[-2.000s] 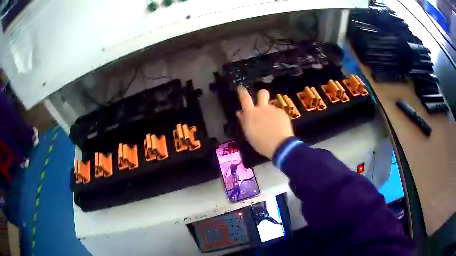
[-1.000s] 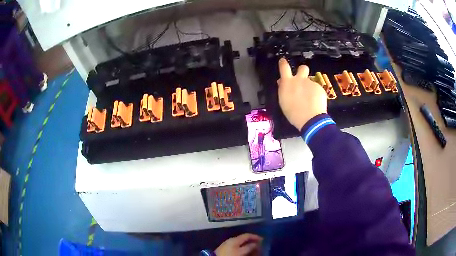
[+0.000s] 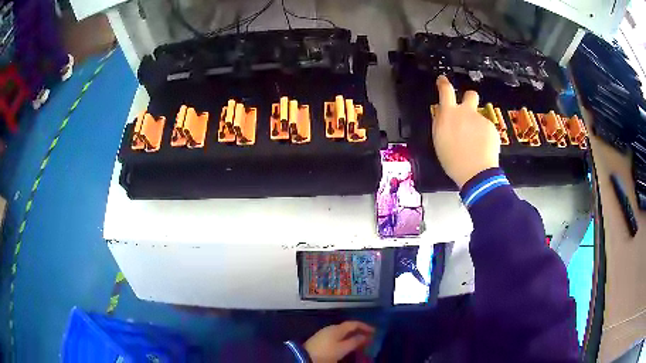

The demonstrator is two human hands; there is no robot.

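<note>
My right hand (image 3: 467, 135) is palm down over the left end of the right black fixture base (image 3: 439, 164), covering most of the leftmost nest. Its index fingertip touches or hovers at a dark part with small pale dots; what lies under the palm is hidden. Orange nests (image 3: 524, 126) show to its right, one yellower beside the hand. The left base (image 3: 248, 174) carries several empty orange nests (image 3: 237, 122). My left hand (image 3: 340, 342) is low at the bottom edge, fingers loosely bent, with nothing visible in it.
A lit phone (image 3: 400, 191) lies between the stations. The control panel (image 3: 340, 275) and bright display (image 3: 413, 276) are in the front face. Dark remotes (image 3: 602, 92) are heaped at right; one remote (image 3: 623, 204) lies apart. A blue bin (image 3: 106, 340) is lower left. A person's legs (image 3: 46, 49) show upper left.
The view has shifted, with the machine lower left in it than before. My left hand has come into view at the bottom. My right hand stays at the same nest.
</note>
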